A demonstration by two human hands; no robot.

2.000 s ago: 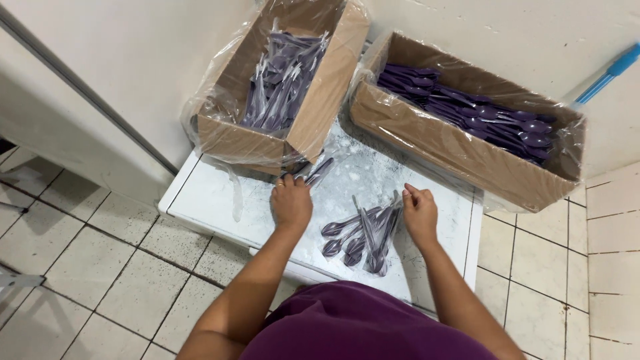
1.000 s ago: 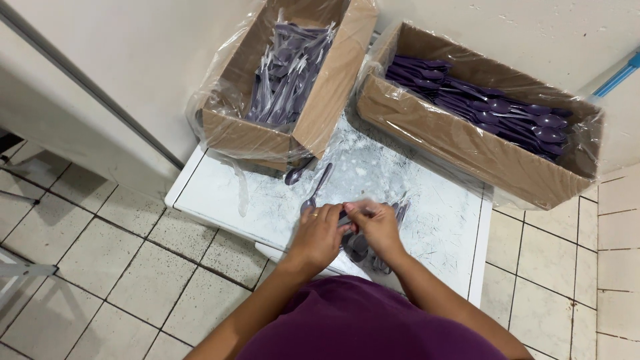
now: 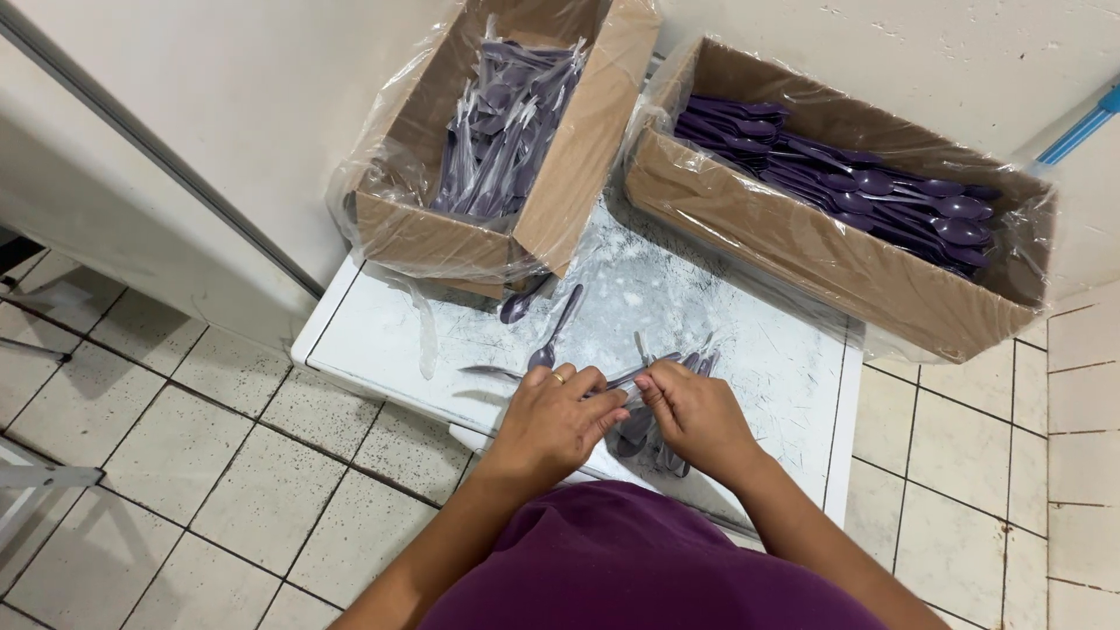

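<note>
My left hand (image 3: 560,418), with a ring on one finger, grips a purple plastic spoon whose end sticks out to its left. My right hand (image 3: 696,416) pinches the other end of what looks like the same spoon, beside a bit of clear film. Under and beside the right hand lie several wrapped purple spoons (image 3: 637,433), partly hidden by it. A loose purple spoon (image 3: 556,328) lies just above my left fingers. Another spoon (image 3: 520,303) rests by the corner of the left cardboard box.
The left cardboard box (image 3: 573,149), lined with clear plastic, holds film-wrapped spoons (image 3: 507,131). Bare purple spoons (image 3: 840,184) fill much of the right cardboard box (image 3: 814,271). Both stand on a worn white surface (image 3: 376,328). A blue handle (image 3: 1076,131) leans at the right wall.
My left hand has moved from beside the left box toward my body and to the right. Both hands have come close together, over the wrapped spoons. A loose spoon now lies above my left hand.
</note>
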